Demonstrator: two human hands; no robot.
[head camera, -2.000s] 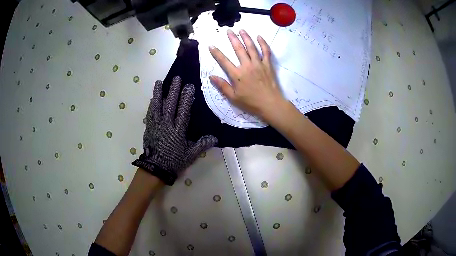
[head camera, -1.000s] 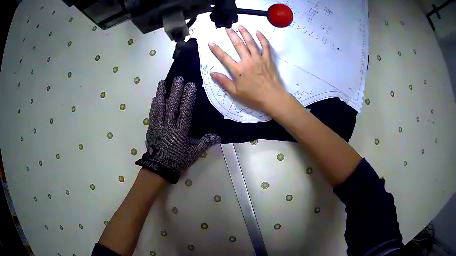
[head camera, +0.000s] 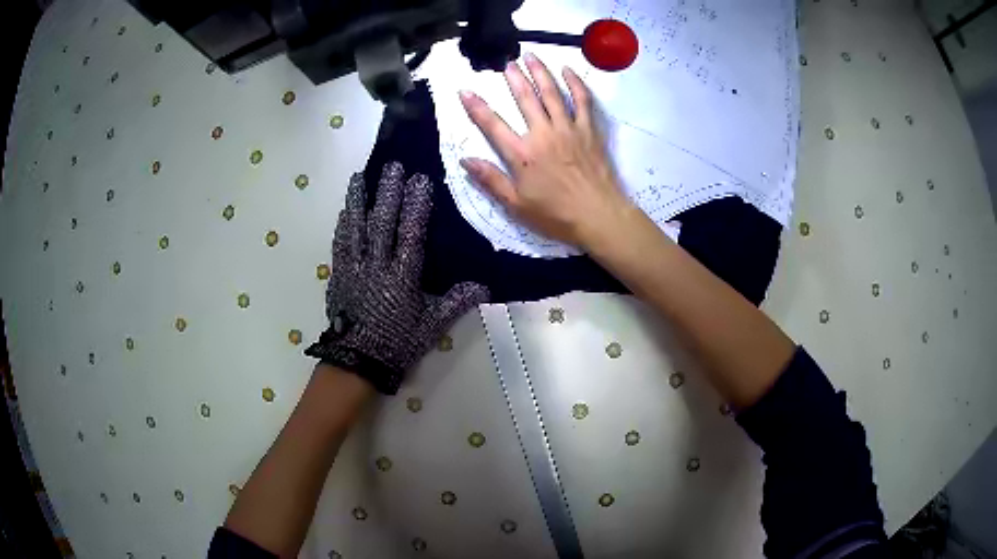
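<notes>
The white paper marker (head camera: 700, 120) lies on the dark fabric stack (head camera: 727, 246), which shows along its left and lower edges. My left hand (head camera: 383, 268), in a grey mesh glove, lies palm down with its fingers on the left part of the fabric and the table at its edge. My right hand (head camera: 552, 164), bare, lies flat on the paper with fingers spread. Neither hand grips anything. The black machine head (head camera: 350, 33) hangs over the upper left end of the fabric; the blade itself cannot be made out.
A rod with a red ball knob (head camera: 610, 45) sticks out from the head above my right fingers. A metal strip (head camera: 525, 426) runs from the fabric's lower edge towards me. The cream-white table (head camera: 164, 382) has rows of small brass-coloured holes.
The paper and fabric have moved slightly up the picture, towards the machine head. Both hands have moved only a little, staying flat on the work.
</notes>
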